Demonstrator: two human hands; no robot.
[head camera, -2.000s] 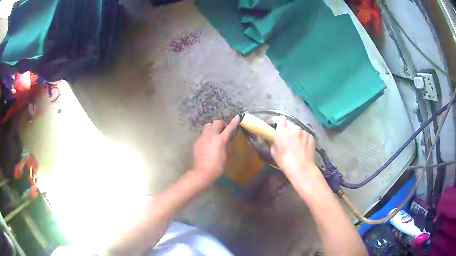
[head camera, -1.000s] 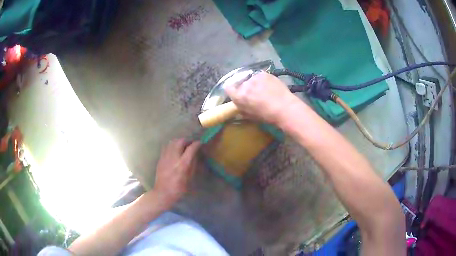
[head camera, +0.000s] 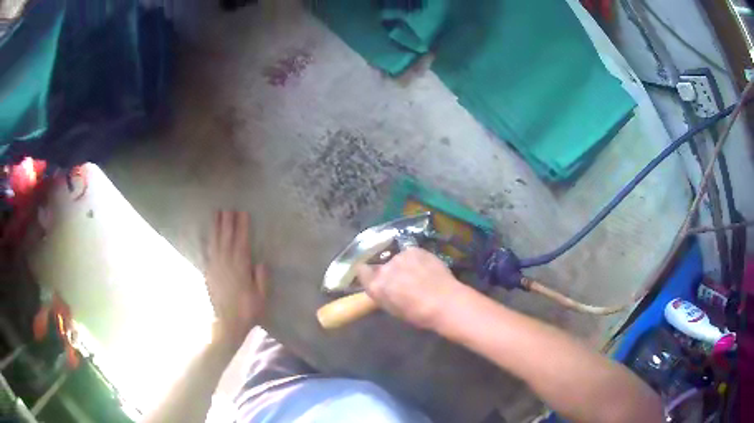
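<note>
My right hand (head camera: 411, 285) is closed on the pale tan bar handle of the silver iron (head camera: 361, 250), whose pointed end faces left. The iron lies over the near part of a green pocket piece (head camera: 404, 192); the mustard-yellow template (head camera: 442, 225) shows between its folded green edges. The rest of the piece is hidden under the iron and my hand. My left hand (head camera: 234, 273) rests on the table at the left, fingers apart, holding nothing and away from the piece.
A stack of green cut pieces (head camera: 537, 91) lies at the far right. Dark green cloth (head camera: 91, 78) is heaped at the far left. The blue cable (head camera: 616, 194) and tan hose (head camera: 579, 308) run right from the iron. A white bottle with pink cap (head camera: 693, 320) is at lower right.
The iron has moved nearer to me, from the piece's far edge to its near part. My left hand has moved left, away from the piece, and its fingers have spread.
</note>
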